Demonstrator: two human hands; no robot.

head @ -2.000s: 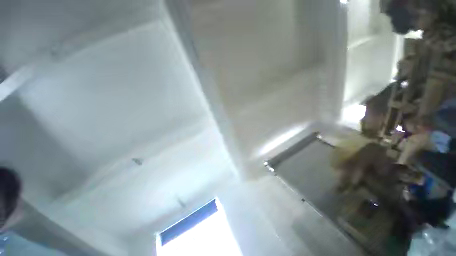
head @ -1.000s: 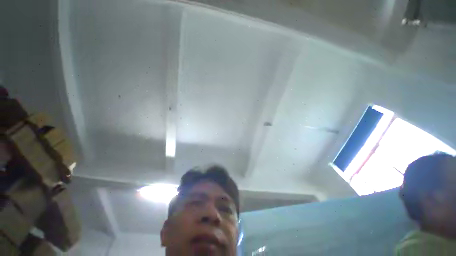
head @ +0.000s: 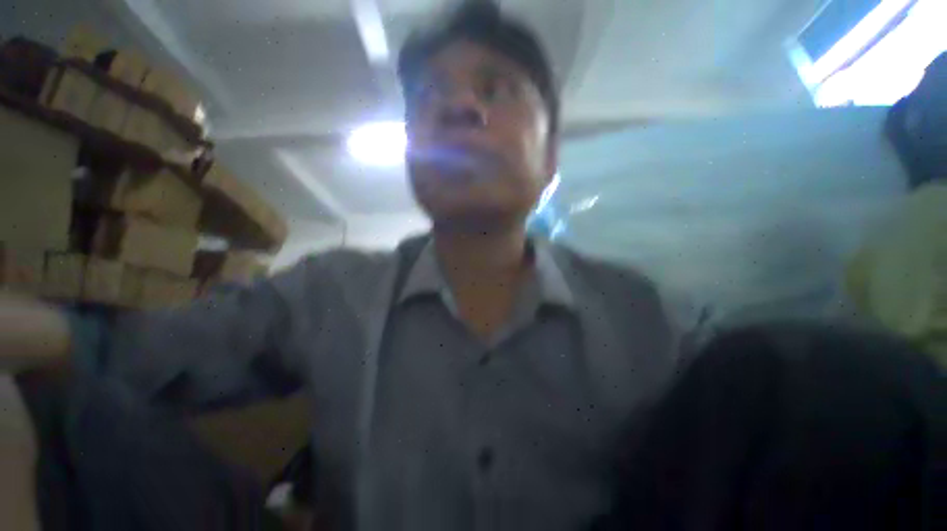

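A person in a grey collared shirt (head: pixel 472 415) fills the middle of the view, close and seen from below. Dark, blurred rounded shapes, perhaps knees, stand at the lower right (head: pixel 768 425) and lower left (head: pixel 156 456). A blurred skin-toned part, a hand or forearm (head: pixel 29 337), is cut off by the left edge; it seems to belong to the person in grey. I cannot make out either of my own hands. No work item can be recognised.
Stacked brown cartons (head: pixel 156 239) rise at the left. A pale blue-green surface (head: pixel 716 197) lies behind at the right. Another person's dark head (head: pixel 924 124) and yellow-green clothing (head: pixel 909 264) show at the right edge. A bright lamp (head: pixel 379 143) and window (head: pixel 877 52) are above.
The view has swung down from the ceiling. The person's face has moved up in the picture, and the grey shirt and dark shapes have come into view. More cartons show at the left.
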